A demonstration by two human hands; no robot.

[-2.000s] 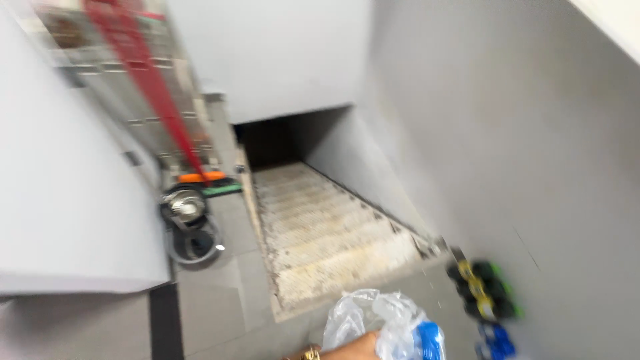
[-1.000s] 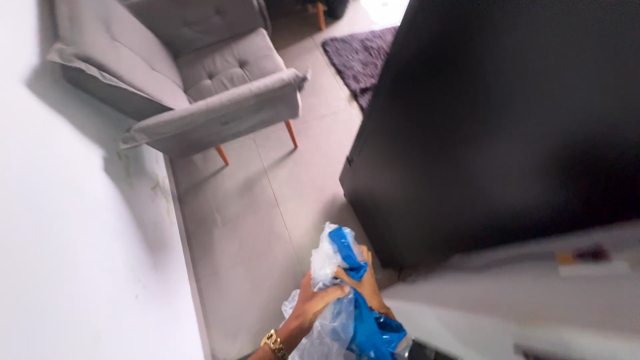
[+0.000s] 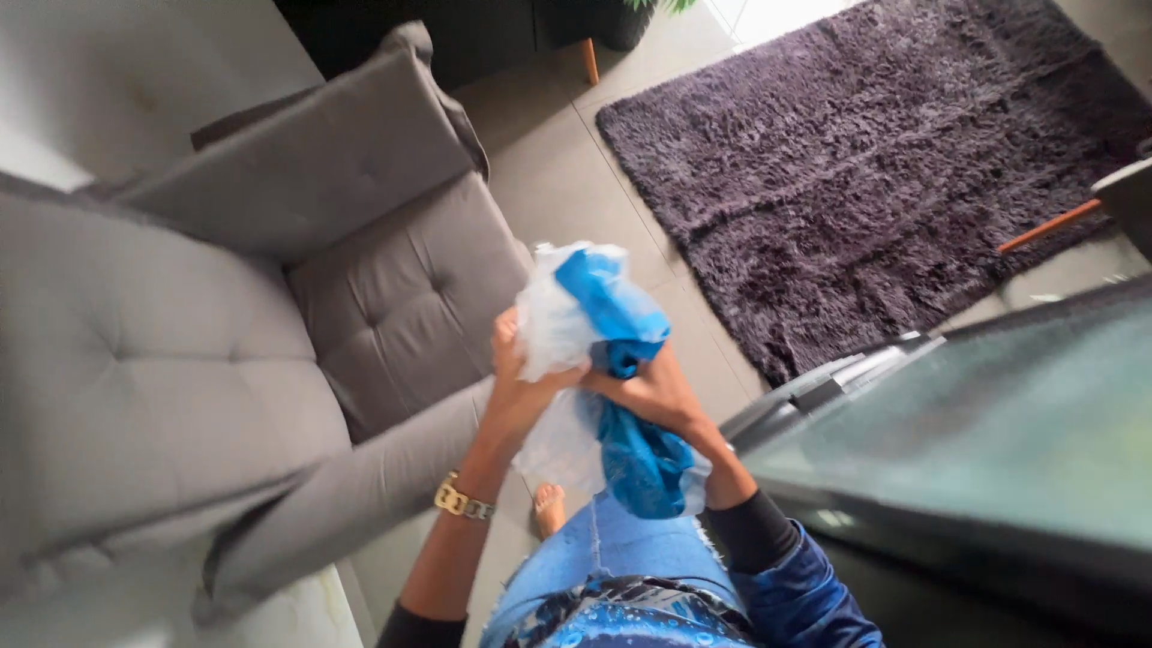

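Note:
In front of my body, both hands grip a bundle of crumpled plastic bags. My left hand (image 3: 522, 373), with a gold bracelet at its wrist, is closed on the white translucent plastic bag (image 3: 549, 315). My right hand (image 3: 652, 387) is closed around the blue plastic bag (image 3: 650, 463), whose upper part lies against the white one and whose lower part hangs below the hand. The two hands are close together, near the thumbs. The plastic hides some fingertips. Whether the bags contain anything, I cannot tell.
A grey tufted armchair (image 3: 405, 306) stands at the left. A dark shaggy rug (image 3: 864, 171) lies on the tiled floor at upper right. A large glossy dark panel (image 3: 981, 432), possibly a television, is close on my right. A potted plant (image 3: 625, 22) stands at the top.
The view has swung from a stairwell to a room with an armchair and rug. One hand with plastic showed at first; both hands now hold the bags.

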